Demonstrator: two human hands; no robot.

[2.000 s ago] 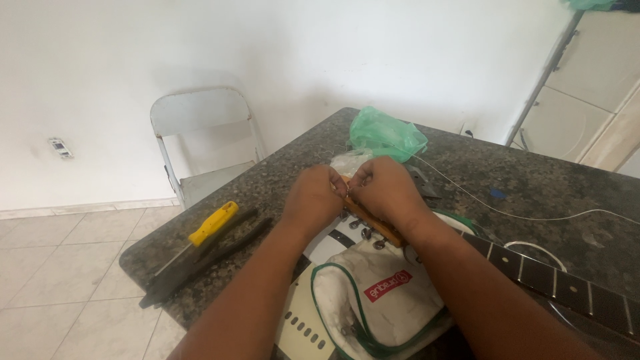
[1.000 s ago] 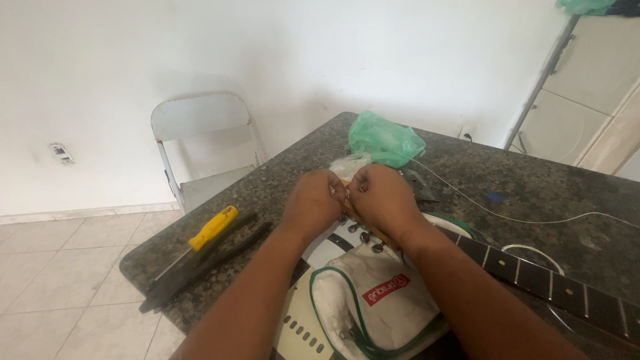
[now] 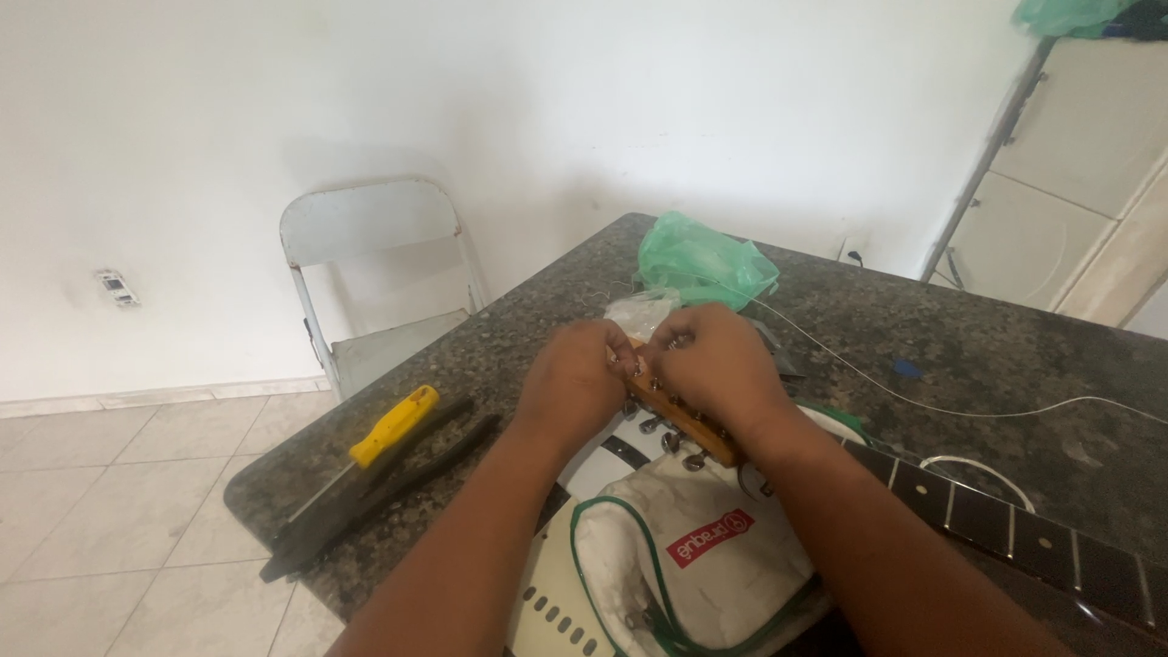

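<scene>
Both of my hands meet at the far end of a wooden guitar headstock (image 3: 703,429) with metal tuning pegs (image 3: 671,443) along its side. My left hand (image 3: 577,374) pinches something small at the headstock tip; the fingertips partly hide it. My right hand (image 3: 716,365) lies over the other side, its thumb and index finger at a peg or small part there. The headstock rests over a white cloth bag (image 3: 721,547) with green piping and a red label. The guitar's dark fretted neck (image 3: 995,529) extends at the right, partly behind my right forearm.
A yellow-handled screwdriver (image 3: 394,426) and black-handled pliers (image 3: 365,511) lie at the left edge of the granite table (image 3: 547,301). Behind my hands are a green plastic bag (image 3: 703,260) and a clear one (image 3: 643,310). A thin string (image 3: 849,365) and a blue pick (image 3: 907,368) lie right. A folding chair (image 3: 374,228) stands beyond.
My hands have shifted slightly and stay together at the headstock end. Its wooden edge, mostly covered by my right hand one second ago, shows again.
</scene>
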